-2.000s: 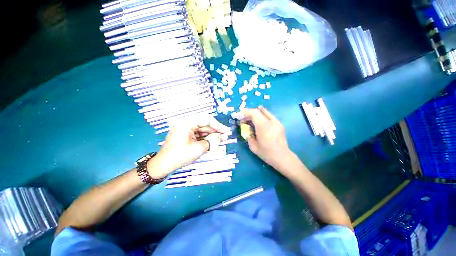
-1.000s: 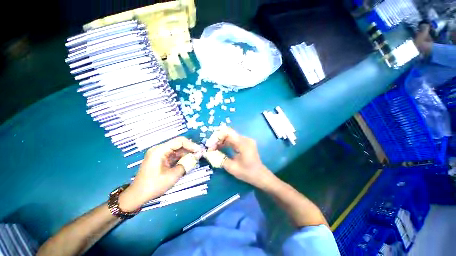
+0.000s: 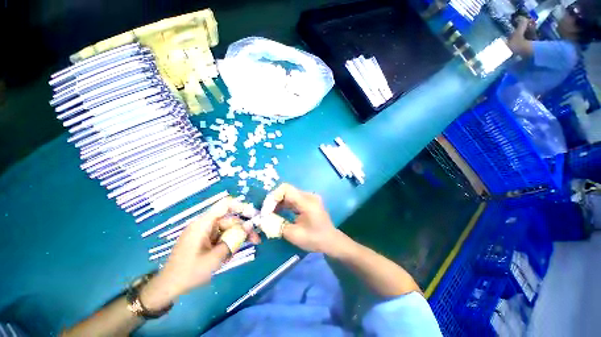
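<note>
My left hand (image 3: pixel 209 238), with a wristwatch and a cream finger cot on the thumb, pinches a metal rod near its end; most of the rod is hidden by the hand. My right hand (image 3: pixel 298 220), also with a cream cot, meets it fingertip to fingertip at that end; a small white piece seems to be between the fingers, too blurred to be sure. A long slanting row of metal rods (image 3: pixel 135 131) lies at left. Loose small white plastic pieces (image 3: pixel 250 141) lie right of the row. More rods lie partly under my left hand.
An open clear bag of white pieces (image 3: pixel 280 82) and yellow gloves or strips (image 3: pixel 181 56) lie beyond. A short rod stack (image 3: pixel 343 161) is on the right. A black tray (image 3: pixel 412 52) holds rods. One rod (image 3: pixel 263 283) lies near my body. Blue crates (image 3: pixel 501 141) and another person are at right.
The view has swung right, so the bench things sit further left and the other person shows more. Both hands have come together at the rod end; my right hand was apart near the loose pieces.
</note>
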